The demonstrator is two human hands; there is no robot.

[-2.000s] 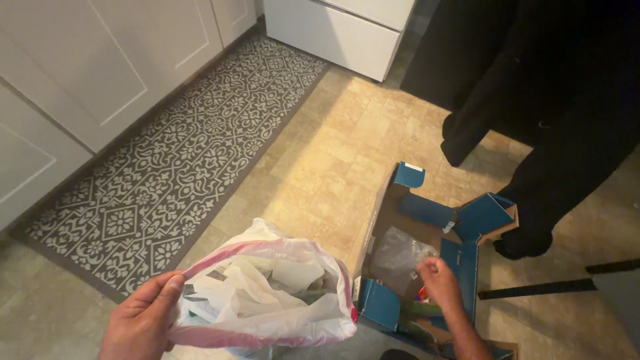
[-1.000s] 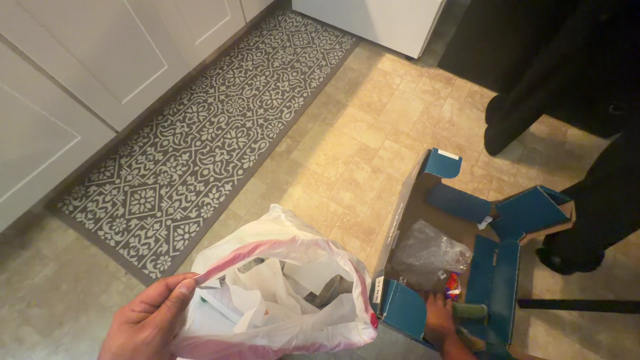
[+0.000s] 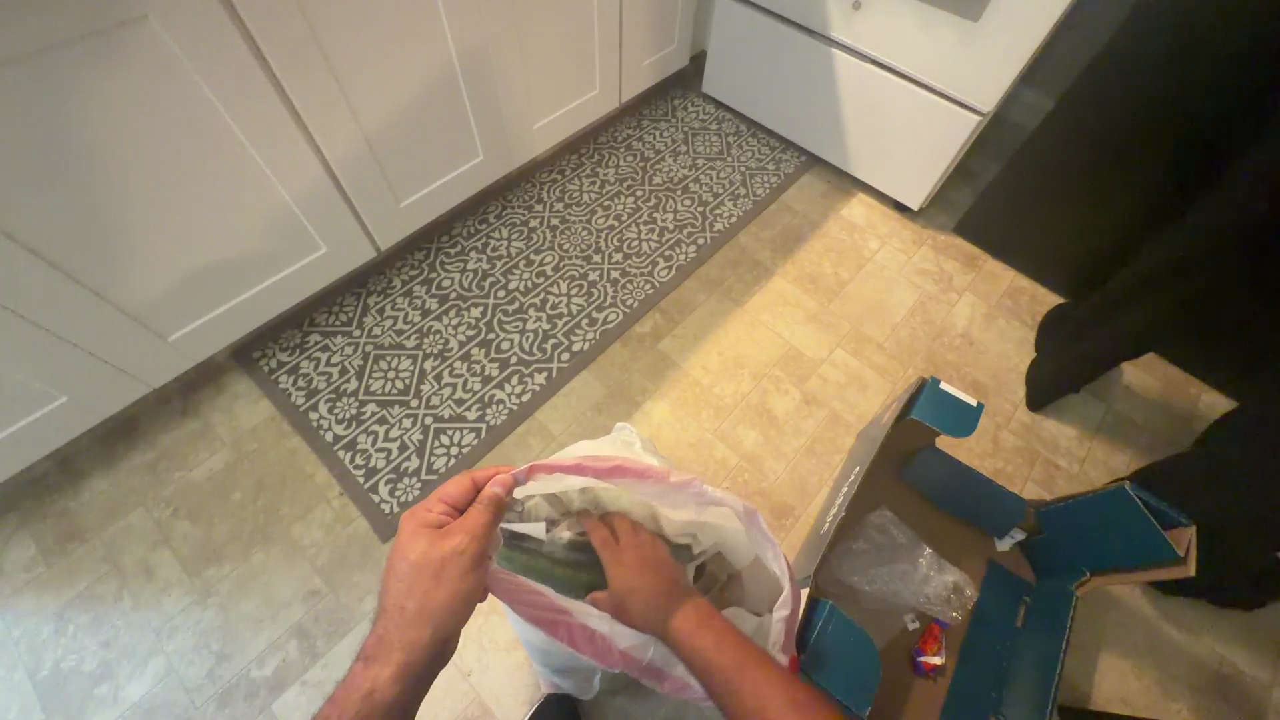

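My left hand pinches the pink-edged rim of a white plastic trash bag between thumb and fingers, holding its mouth wide. Inside the bag, my right hand presses on a green item that I cannot identify; its fingertips are partly hidden and I cannot tell whether it grips anything. Crumpled pale material lies around it. Right of the bag, an opened cardboard box with blue flaps holds a crumpled clear plastic bag and a small red and purple wrapper.
White cabinets and a patterned runner rug line the left. A white drawer front stands at the top. At the right, a person in black clothing stands beside the box on the tiled floor.
My right hand has moved left from the cardboard box into the trash bag. The green item seen in the box earlier no longer shows there. My left hand still holds the bag's rim.
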